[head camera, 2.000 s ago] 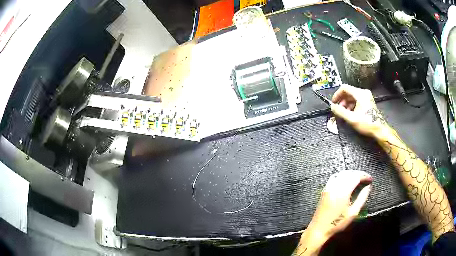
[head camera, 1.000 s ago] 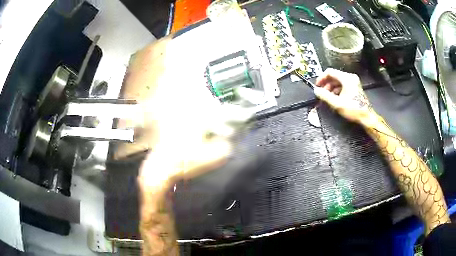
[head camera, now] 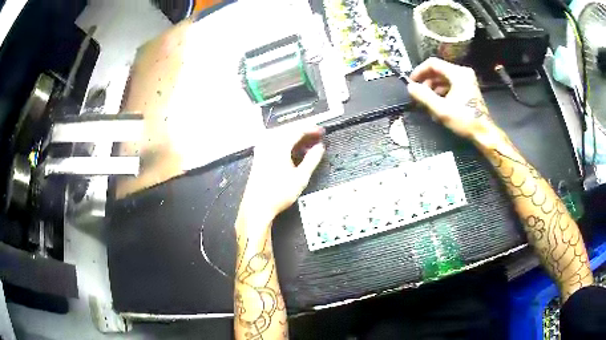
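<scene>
A white PCB panel (head camera: pixel 383 201) with a row of green-dotted solder joints lies on the worn black ribbed mat (head camera: pixel 372 265) in front of me. My left hand (head camera: pixel 282 169) is just left of the panel's upper left corner, fingers curled with a gap between thumb and fingers, and nothing shows in it. My right hand (head camera: pixel 446 91) is above and behind the panel, pinching a slim dark pen-like tool (head camera: pixel 401 73) that points at the set-aside boards (head camera: pixel 382 53).
Solder wire reel (head camera: pixel 276 70) on a white sheet at the back. Thick tape roll (head camera: pixel 444 30) and black box (head camera: pixel 508 40) at back right. Machine outlet rails (head camera: pixel 93 165) at left. Blue bin (head camera: pixel 531 312) at lower right, fan (head camera: pixel 595 40) at right edge.
The panel from the machine rails now lies on the mat, solder side up. My left hand went to the rails side and came back empty. My right hand kept the tool. The view shifted.
</scene>
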